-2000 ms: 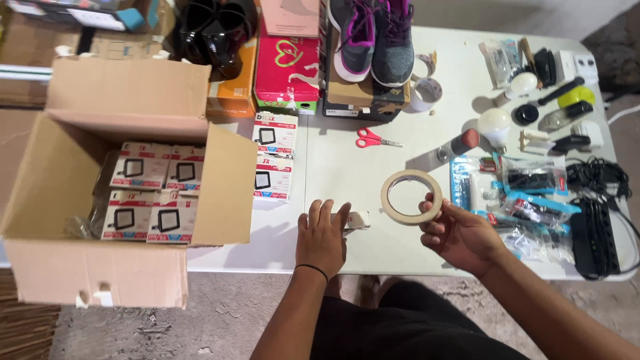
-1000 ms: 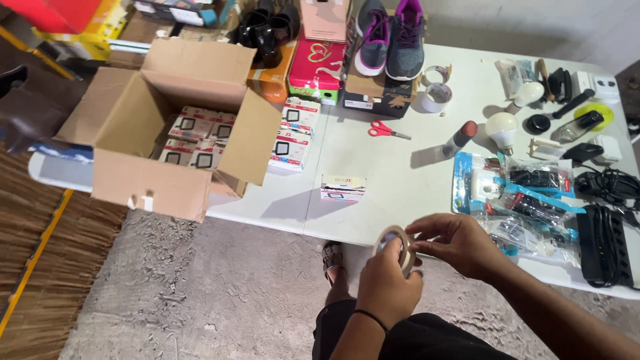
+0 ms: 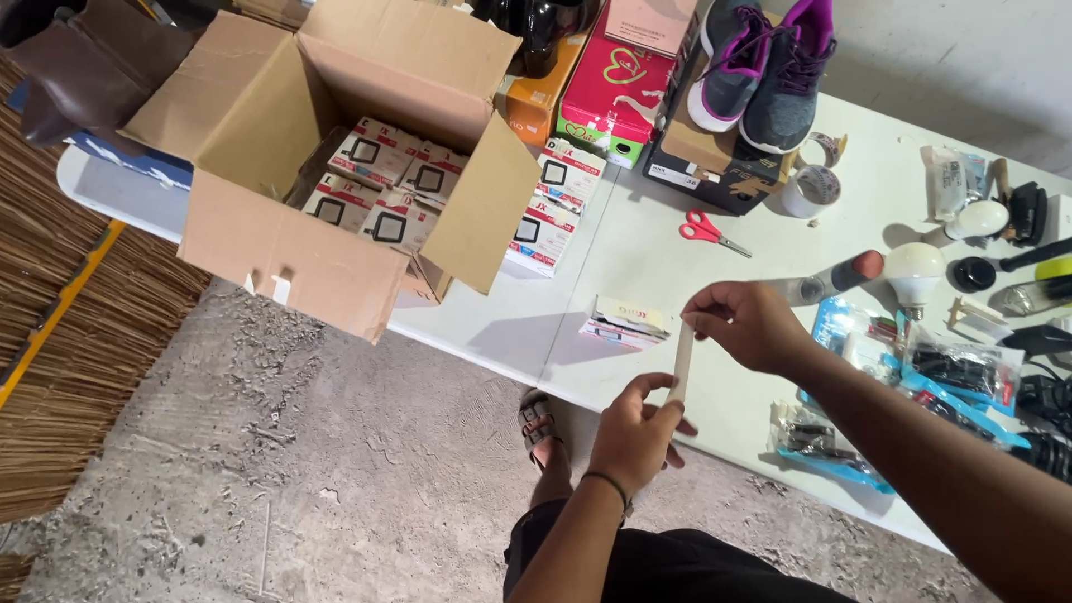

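Note:
A strip of masking tape [image 3: 683, 360] is stretched between my hands, above the table's front edge. My right hand [image 3: 745, 322] pinches its upper end. My left hand [image 3: 641, 427] has hold of the lower end; the tape roll itself is not discernible there. Just left of the strip a small printed box [image 3: 624, 323] with a worn top edge stands on the white table [image 3: 502, 322]. Red-handled scissors [image 3: 712, 233] lie farther back. A large open cardboard box [image 3: 289, 264] at the left holds several printed boxes [image 3: 373, 155], and more such boxes [image 3: 557, 209] stand beside its right flap.
Sneakers [image 3: 779, 75] rest on shoe boxes [image 3: 712, 176] at the back. Near them are tape rolls [image 3: 812, 192]. Light bulbs [image 3: 914, 270], a cylindrical container [image 3: 837, 278], packaged items [image 3: 963, 364] and black cables [image 3: 1043, 402] crowd the right side.
A length of tape now spans my hands, which were close together at the roll one second ago. Two seconds ago my left hand was at the small box. The view has shifted closer.

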